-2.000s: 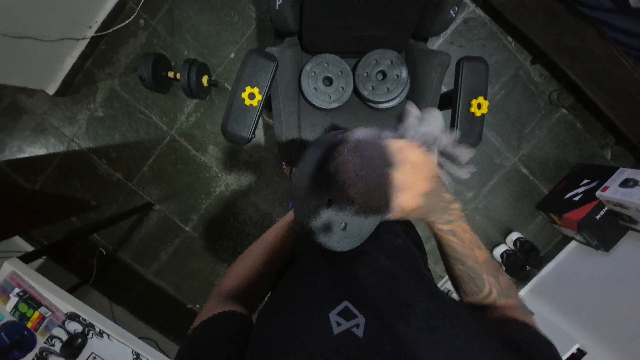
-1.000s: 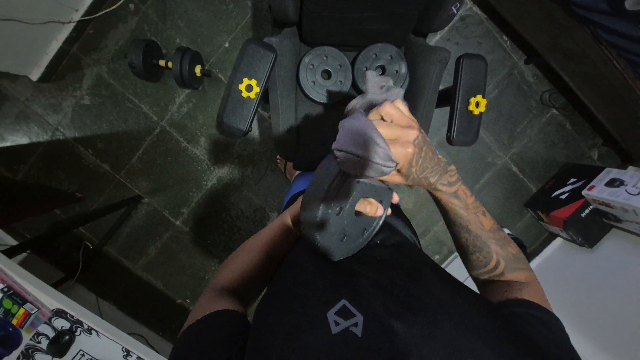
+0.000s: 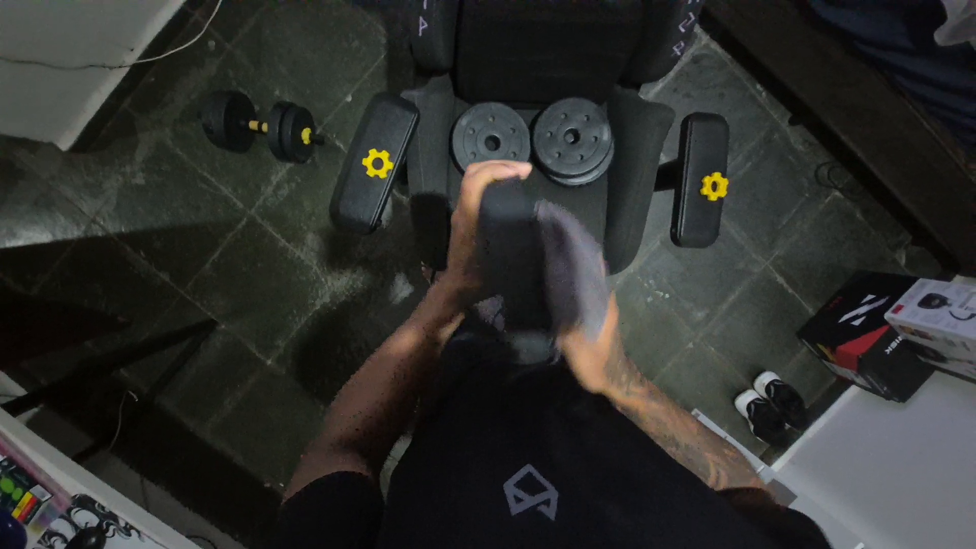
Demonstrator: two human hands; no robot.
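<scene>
My left hand is raised over the seat of a black padded chair, its fingers bent inward to the right. A dark blurred area lies between my hands; whether it is the weight plate cannot be told. A blurred grey cloth is in my right hand and hides most of its fingers. Beyond my hands, a black weight plate lies on the seat at left, close to my left fingertips. Beside it at right rests a stack of plates.
Padded armrests with yellow star knobs flank the chair. An assembled dumbbell lies on the tiled floor at left. Boxes and black-and-white shoes are at right. A desk edge shows at lower left.
One second ago my left hand held a weight plate near my body and the cloth was against it. Now my left hand is farther forward, and the plate's face no longer shows there.
</scene>
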